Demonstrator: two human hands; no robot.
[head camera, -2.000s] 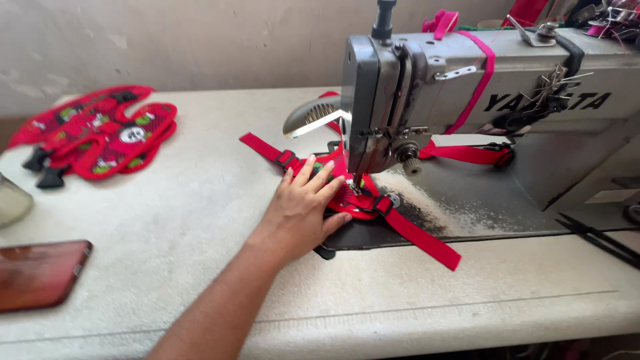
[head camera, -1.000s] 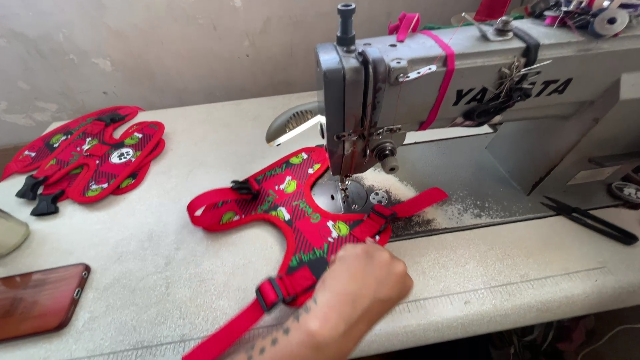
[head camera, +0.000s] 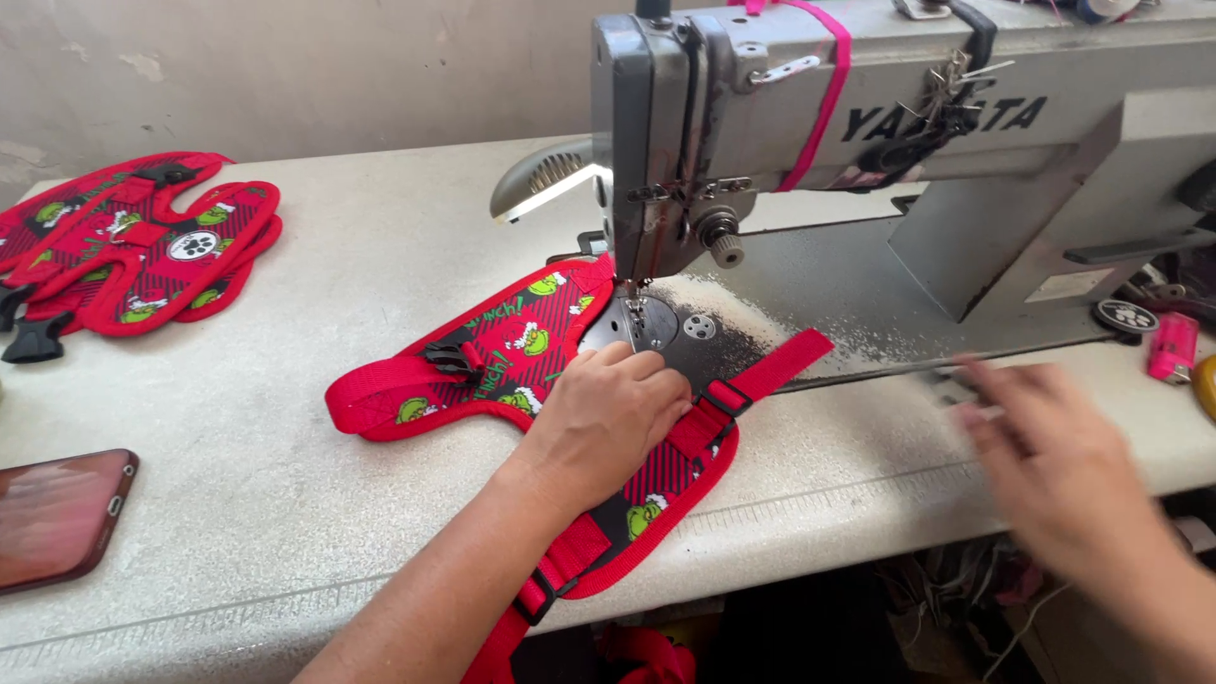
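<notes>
A red pet harness (head camera: 532, 337) with green cartoon figures and plaid print lies on the table, its upper edge beside the needle and presser foot of a sewing machine (head camera: 655, 142). My left hand (head camera: 613, 413) rests on its middle, fingers curled onto the fabric. A black slide buckle (head camera: 725, 399) with a red strap sits just right of those fingers; another buckle (head camera: 543, 594) is near the table's front edge. My right hand (head camera: 1035, 446), blurred by motion, is at the right over the table edge, fingers closed around what appear to be dark thread snips (head camera: 955, 388), partly hidden.
Stacked red harness pieces (head camera: 190, 247) with black clips lie at the left. A phone (head camera: 66, 518) is at the lower left. A lit lamp (head camera: 546, 176) stands behind the machine head. A round paw-print patch (head camera: 1126, 316) and pink lighter (head camera: 1175, 347) lie far right.
The harness has come out from under the needle area and been spread on the table. My left hand has moved onto its middle. My right hand has come into view; the snips have left their spot at right.
</notes>
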